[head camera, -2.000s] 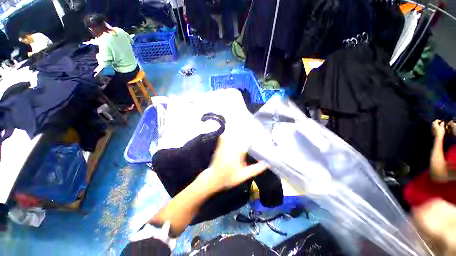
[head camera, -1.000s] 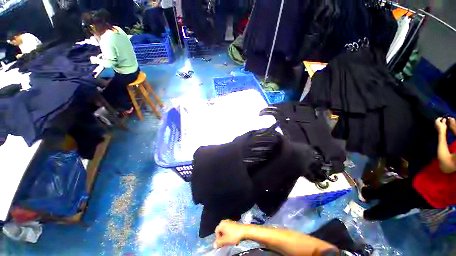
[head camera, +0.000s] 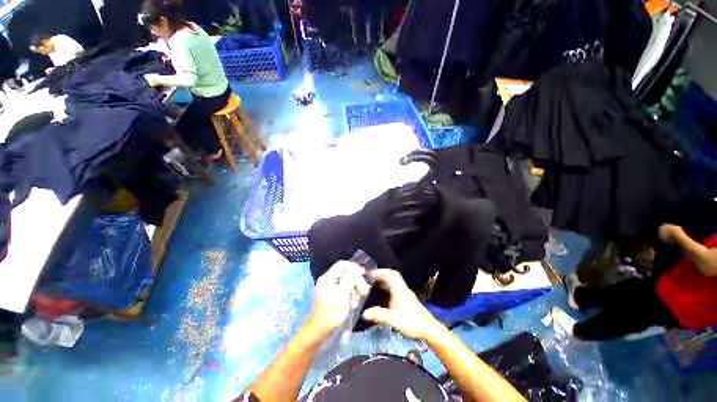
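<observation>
My left hand (head camera: 340, 296) and my right hand (head camera: 398, 305) are close together at waist height. Both grip a thin clear poly bag (head camera: 336, 339); its film shows above the fingers and hangs below my left hand. A black garment (head camera: 369, 232) lies over the front of the white pile (head camera: 346, 169), just beyond my hands. A dark hanger hook (head camera: 418, 157) stands up from its collar. More black garments (head camera: 495, 196) lie to the right, with hanger hooks (head camera: 512, 275) at their near end.
A blue basket (head camera: 264, 206) is under the white pile, another blue crate (head camera: 385, 112) behind. Shiny black bundles (head camera: 515, 365) lie on the floor at near right. Black garments (head camera: 590, 118) hang at right. One person (head camera: 692, 275) is at right; another (head camera: 196, 67) sits on a stool at back left.
The big film sheet seen two seconds ago is gone from the right. My left hand has come up towards the black garment, and my right hand has come into view beside it, both on film.
</observation>
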